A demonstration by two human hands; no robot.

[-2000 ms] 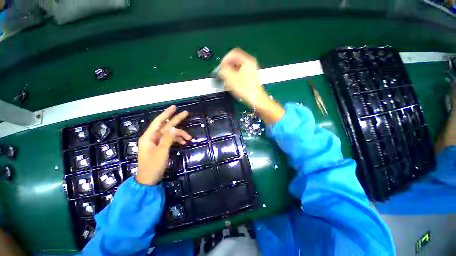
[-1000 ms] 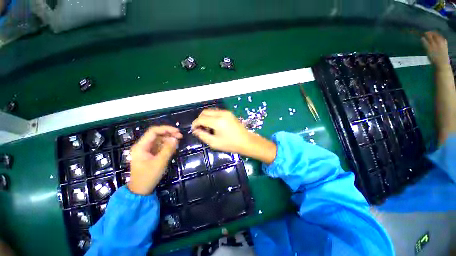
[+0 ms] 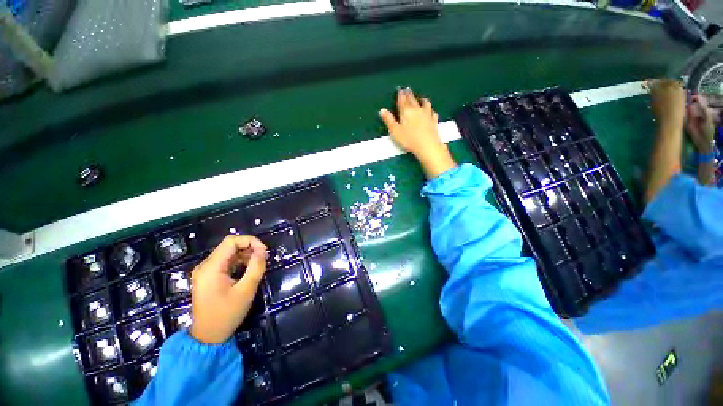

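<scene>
My left hand (image 3: 226, 289) is over the glossy black blister tray (image 3: 297, 321), its thumb and fingers curled together. A dark spot shows between the fingers, but I cannot tell whether it is a held module. My right hand (image 3: 416, 133) reaches over the white edge onto the green belt, fingers partly spread. A small greyish thing shows at its fingertips, too small to tell. Black modules with pale tops (image 3: 136, 291) sit in the tray's left pockets. A loose pile of tiny silvery pieces (image 3: 371, 212) lies right of the tray.
Two modules (image 3: 252, 128) (image 3: 91, 174) lie apart on the green belt (image 3: 333, 71). A stack of black trays (image 3: 559, 198) stands at an angle on the right. Another person's arm (image 3: 666, 143) is beyond it. A grey bubble-like tray (image 3: 111, 44) is at the back left.
My right hand has moved from above the tray, beside my left, out over the belt. My left hand stays over the tray. The view has shifted. One belt module seen earlier is no longer visible.
</scene>
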